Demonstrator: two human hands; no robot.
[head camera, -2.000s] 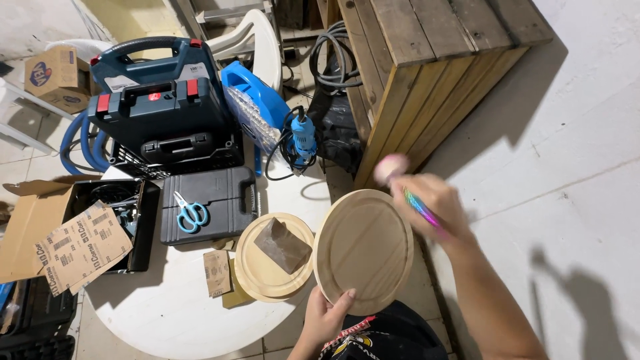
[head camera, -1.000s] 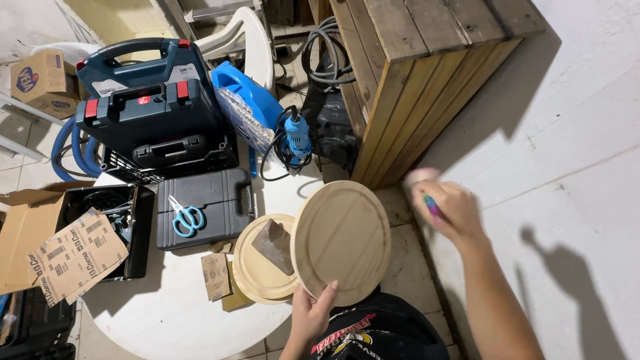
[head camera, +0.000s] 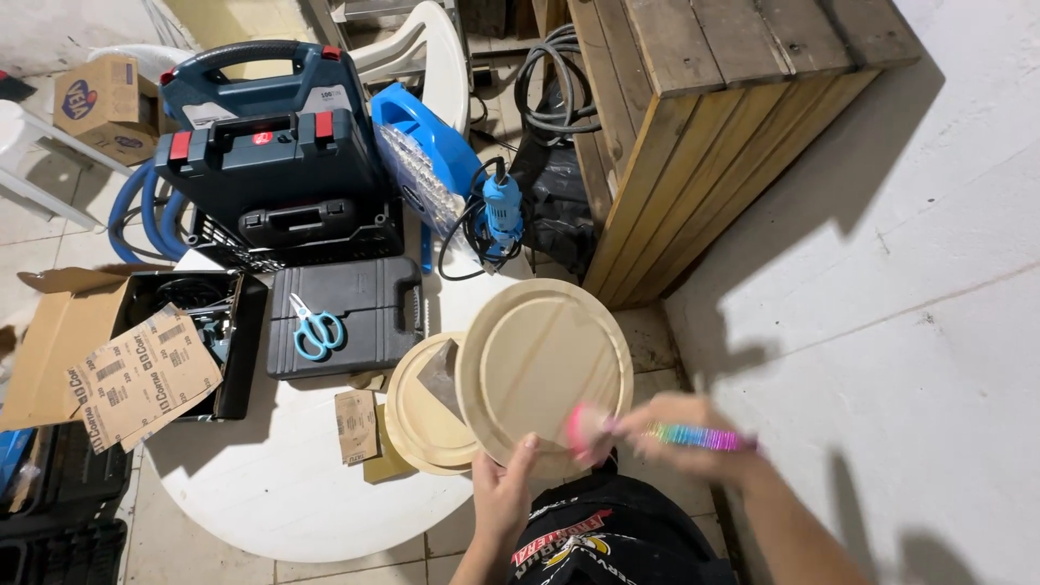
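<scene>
My left hand grips the lower edge of a round wooden board with a grooved rim, tilted up toward me. In my right hand is a brush with pink-tipped bristles and a rainbow-coloured handle; its blurred bristles are at the board's lower right face. A second round wooden board lies on the white table, partly behind the held one, with a grey-brown sheet of sandpaper on it. Folded sandpaper pieces lie just left of that board.
Scissors with blue handles lie on a dark tool case on the round white table. Behind stand larger cases and a blue corded power tool. Sandpaper sheets cover an open box at left. A wooden slatted crate is by the wall.
The right hand with the brush has moved left from beside the board, near the wall, back to the board's lower right. My left hand keeps hold of the board.
</scene>
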